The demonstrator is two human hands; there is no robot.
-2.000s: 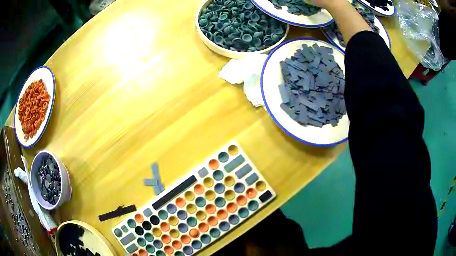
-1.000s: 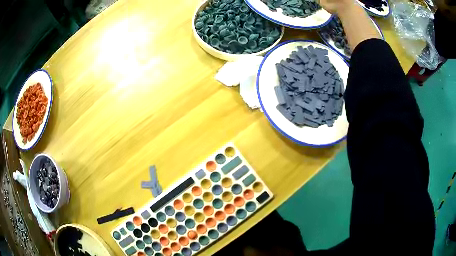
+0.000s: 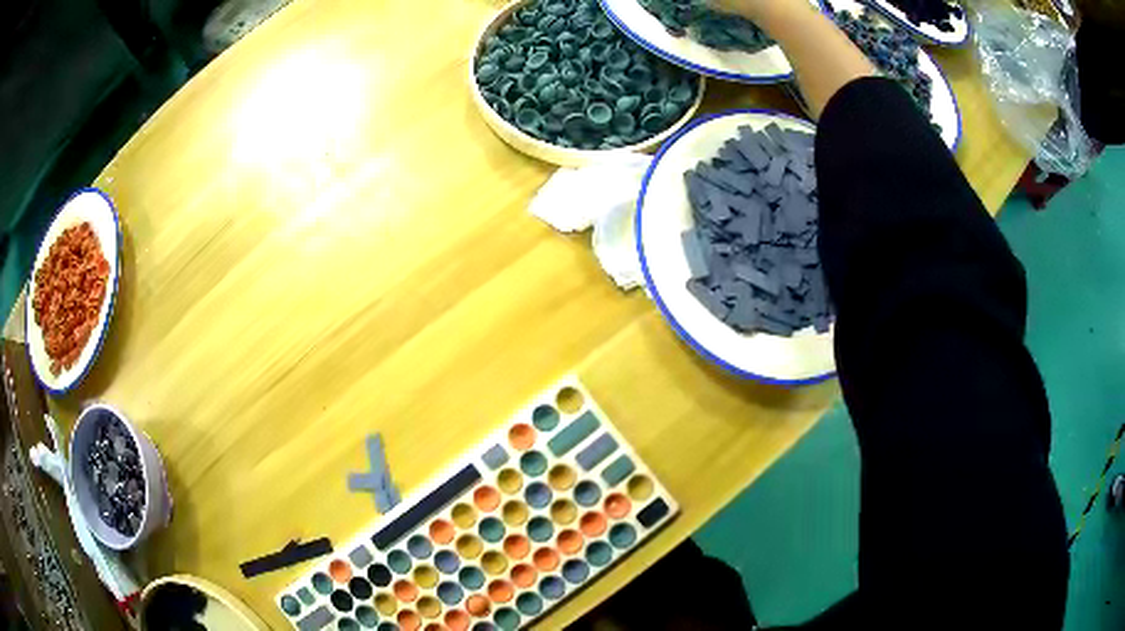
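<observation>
My right hand [image 3: 755, 8] reaches over a blue-rimmed plate of green keycaps [image 3: 728, 33] at the top edge, which cuts off its fingers. Whether it holds anything is hidden. My left hand is not in view. The off-white keyboard [image 3: 658, 530], filled with round orange, yellow, green, grey-blue and black keys, lies at the bottom centre. Its black spacebar [image 3: 426, 507] sits along the upper side. A few grey long keycaps [image 3: 376, 475] and black bars [image 3: 286, 557] lie loose above it.
My sleeve partly covers the grey keycap plate [image 3: 664, 234]. The green keycap bowl [image 3: 500, 133] and white cloth [image 3: 580, 197] are beside it. Orange caps [image 3: 70, 296], a lilac bowl [image 3: 158, 493] and a cream bowl [image 3: 228, 598] stand left. Clear plastic [image 3: 1024, 80] lies far right.
My right hand has moved left over the plate of green keycaps, and my sleeve now covers more of the grey keycap plate. The view has shifted slightly, so the keyboard appears lower.
</observation>
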